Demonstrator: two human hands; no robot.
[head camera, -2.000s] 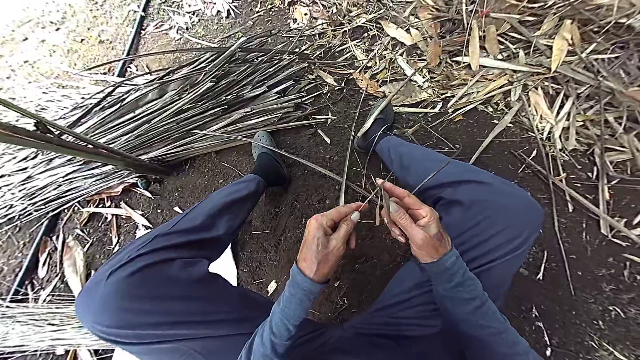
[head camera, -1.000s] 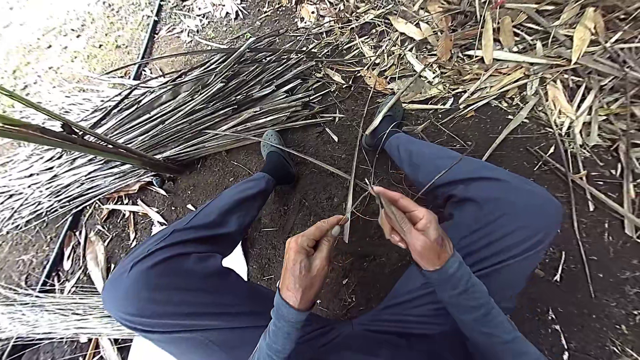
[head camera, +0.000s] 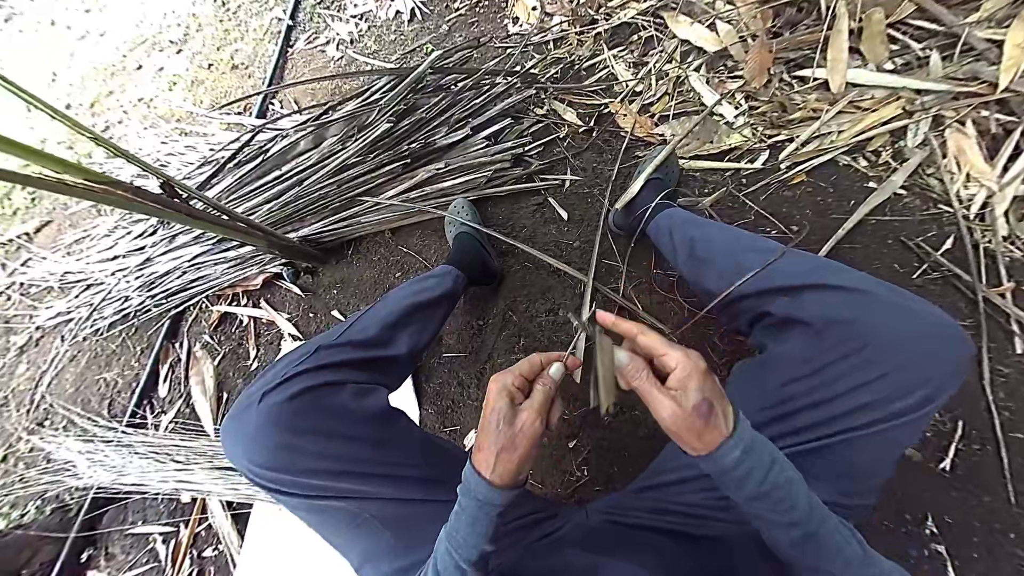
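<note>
Between my knees, my left hand (head camera: 520, 412) pinches a thin fibre strand between thumb and fingertips. Beside it my right hand (head camera: 668, 376) grips a short bundle of flat dry leaf strips (head camera: 603, 372), index finger extended at its top. A long narrow dry strip (head camera: 598, 256) runs upward from the bundle toward my right shoe. Another long dry strip (head camera: 512, 244) crosses behind it at a slant, passing over my left shoe's toe area. Where the strips meet near my fingertips, they overlap, and I cannot tell how they are joined.
A large pile of dry leaf strips (head camera: 384, 152) lies at upper left, beside a green-brown plant stalk (head camera: 176, 210). A second bundle (head camera: 144, 464) is at lower left. A black hose (head camera: 276, 60) runs along the ground. Dry leaf litter (head camera: 872, 104) covers the upper right. Grey clogs (head camera: 466, 220) are on my feet.
My hands were close together two seconds ago, then apart with the left one lower. Now the left fingertips are back near the strips, and the short bundle hangs lower from my right fingers.
</note>
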